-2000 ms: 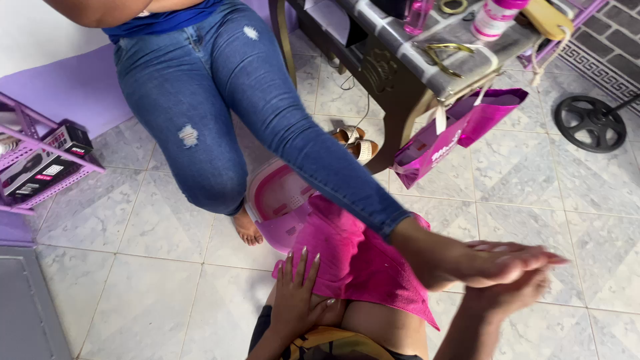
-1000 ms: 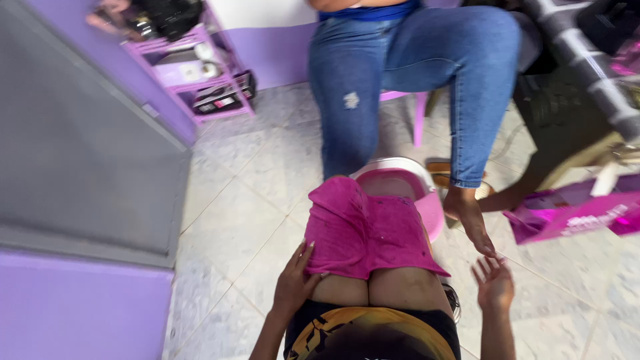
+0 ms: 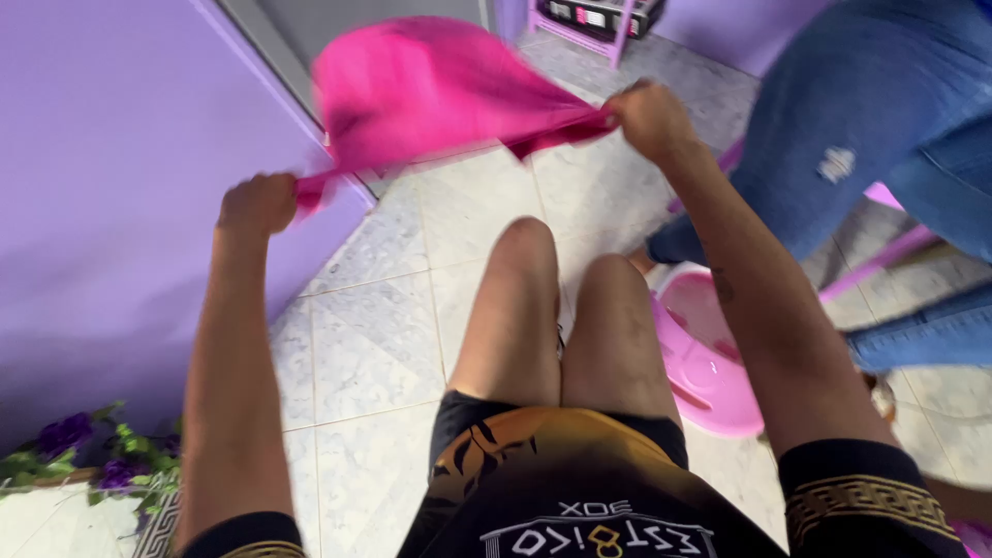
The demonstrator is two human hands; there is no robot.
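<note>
A pink cloth towel [image 3: 442,93] is stretched out in the air between my two hands, billowing and blurred by motion. My left hand [image 3: 260,203], at the left of the view, grips one corner of it beside the purple wall. The opposite corner is in the fist of my right hand [image 3: 649,120], right of the middle. My bare knees are below the towel, with nothing over them. Beyond my right forearm, a pink plastic foot basin [image 3: 717,387] stands on the floor, partly hidden by that arm.
A person in ripped blue jeans [image 3: 821,108] sits at the right, one foot beside the basin. A purple plastic rack [image 3: 577,39] holding boxes stands by the far wall. Purple artificial flowers [image 3: 66,434] lie at the lower left. A grey door [image 3: 325,46] is behind the towel.
The towel lay over my thighs a second ago; now both hands hold it up in front of me. My right hand has left the seated person's foot. The view has swung left.
</note>
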